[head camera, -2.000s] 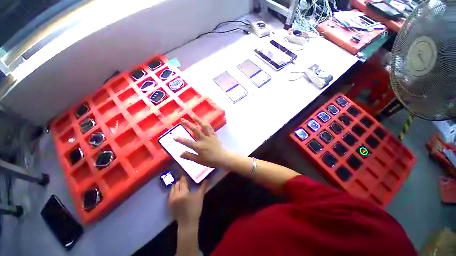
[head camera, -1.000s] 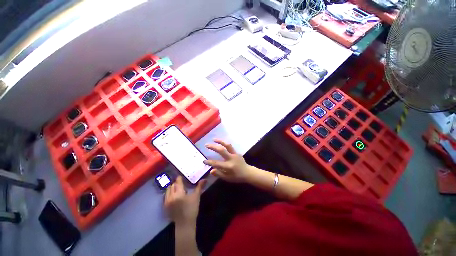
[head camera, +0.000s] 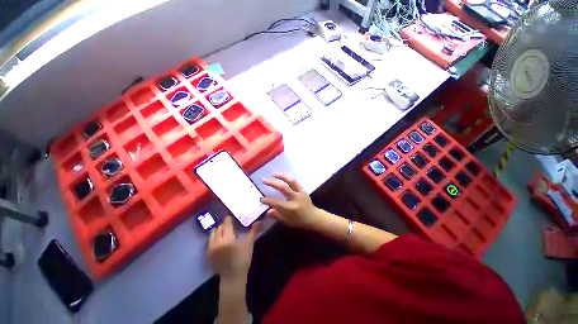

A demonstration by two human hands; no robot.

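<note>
A large phone point(head camera: 232, 188) with a bright white screen lies with its upper end against the front edge of the red foam tray point(head camera: 99, 267). My right hand point(head camera: 291, 201) is at the phone's lower right side, fingers spread, a fingertip at the screen's edge. My left hand point(head camera: 229, 250) is blurred at the phone's lower end; whether it grips the phone is unclear. A small square watch unit point(head camera: 206, 220) with a lit screen lies on the bench just left of my left fingertips. The tray holds several dark watch units, with many pockets empty.
A black phone point(head camera: 64, 276) lies at the left bench corner. Two pale phones point(head camera: 289, 103) lie mid-bench, with a dark-edged device point(head camera: 348, 65) and a white corded device point(head camera: 401, 94) beyond. At right are a second red tray point(head camera: 483, 218) with watch units and a fan point(head camera: 531, 74).
My right hand has moved off the middle of the phone screen to its lower right side, uncovering the screen. My left hand has stayed near the phone's lower end.
</note>
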